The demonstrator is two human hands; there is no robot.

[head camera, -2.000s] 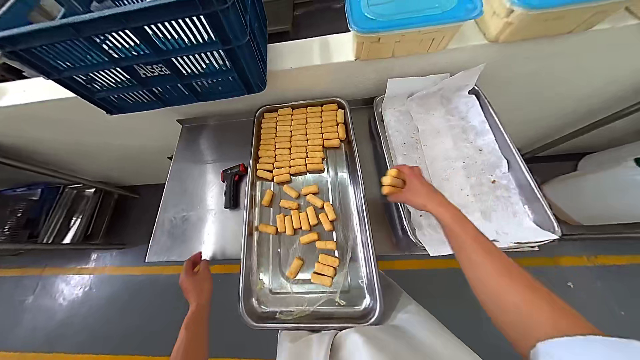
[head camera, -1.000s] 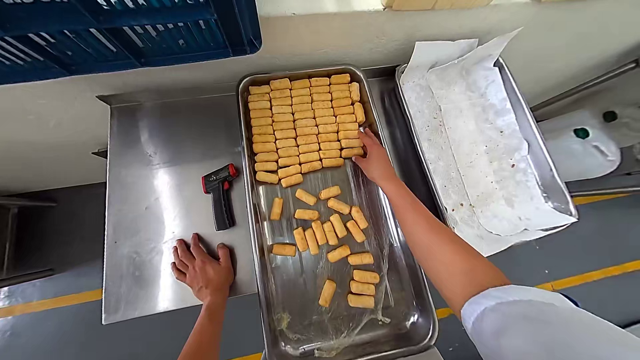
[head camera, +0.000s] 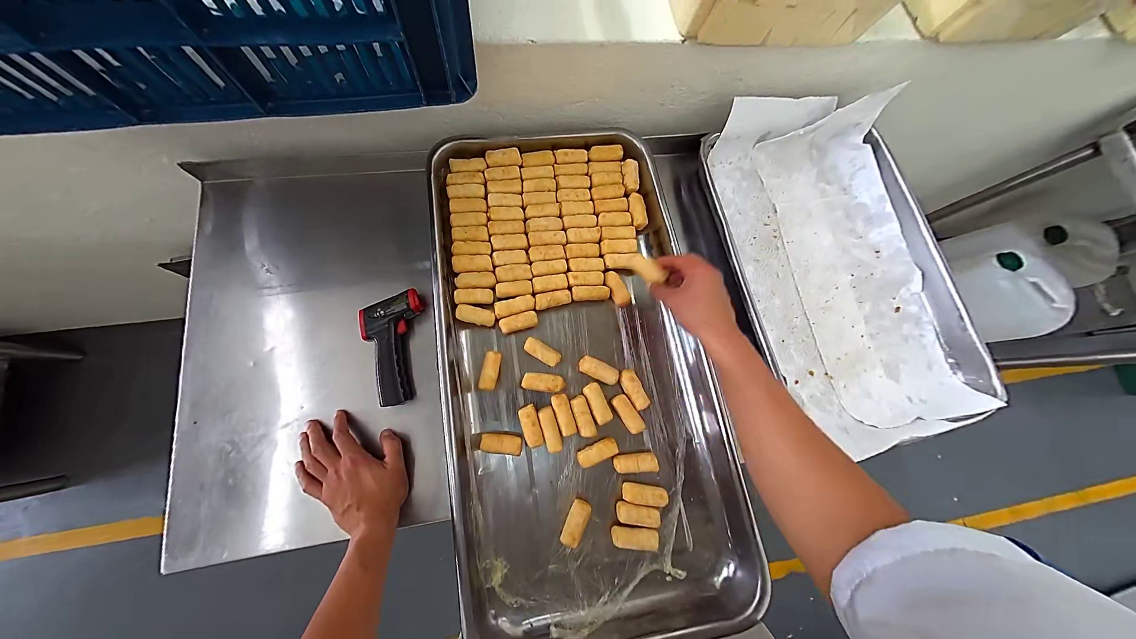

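My right hand (head camera: 697,293) pinches a golden food roll (head camera: 646,267) at the right edge of the packed rows in a deep metal tray (head camera: 763,577). Closely packed rolls (head camera: 546,222) fill the tray's far part. Nearer to me, loose rolls (head camera: 581,415) lie scattered at various angles on clear plastic film (head camera: 603,577). My left hand (head camera: 358,479) rests palm down, fingers spread, on the stainless steel table (head camera: 266,355), holding nothing. Just beyond it lies a black and red infrared thermometer gun (head camera: 389,344), beside the tray's left wall.
At the right stands another metal tray (head camera: 941,248) lined with crumb-marked white paper (head camera: 834,275). A blue plastic crate (head camera: 266,62) overhangs the table's back left. White plastic jugs (head camera: 1012,284) stand at the far right, near a metal rail (head camera: 1021,182).
My left hand has come onto the table from beside it. My right hand has moved from the paper-lined tray to the rolls' right edge. The view has moved closer.
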